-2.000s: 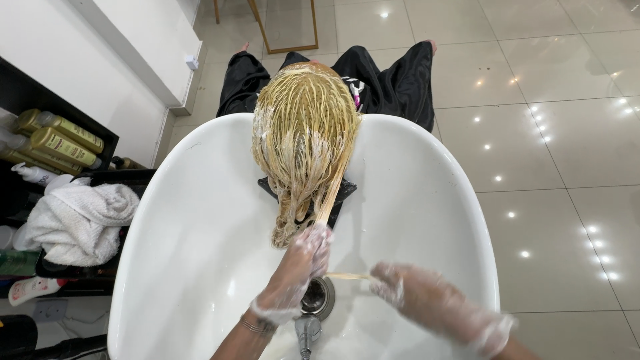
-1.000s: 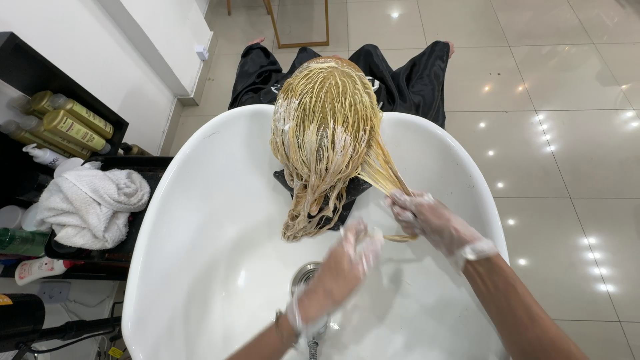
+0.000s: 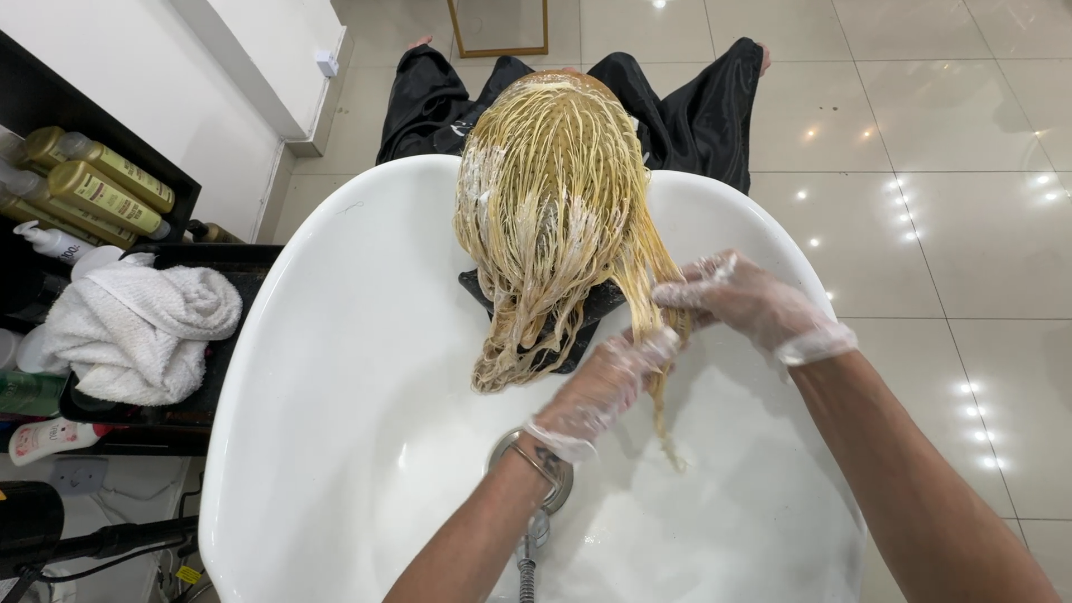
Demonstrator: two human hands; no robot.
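A person in a black cape leans back, head over a white shampoo basin (image 3: pixel 335 394). Hair strands (image 3: pixel 553 176) pulled through a highlighting cap are coated with whitish cream, their ends lying in the basin. My left hand (image 3: pixel 607 381), in a clear plastic glove, is closed around a lock of hair (image 3: pixel 643 293) drawn out at the right side of the head. Just above and to its right, my right hand (image 3: pixel 737 301), gloved too, has its fingertips at the same lock; whether they grip it cannot be told. Thin hair ends hang below my left hand.
At the left, a white towel (image 3: pixel 138 327) rests on a black shelf trolley (image 3: pixel 243 260) beside several shampoo bottles (image 3: pixel 105 197). A shower hose (image 3: pixel 526 574) lies near the drain (image 3: pixel 557 490). A black hair dryer (image 3: pixel 29 519) is at lower left. Tiled floor (image 3: pixel 946 243) lies beyond the basin.
Both hands have moved up toward the head since one second ago, and they now meet at the lock. Two seconds ago my left hand held hair below the middle of the head.
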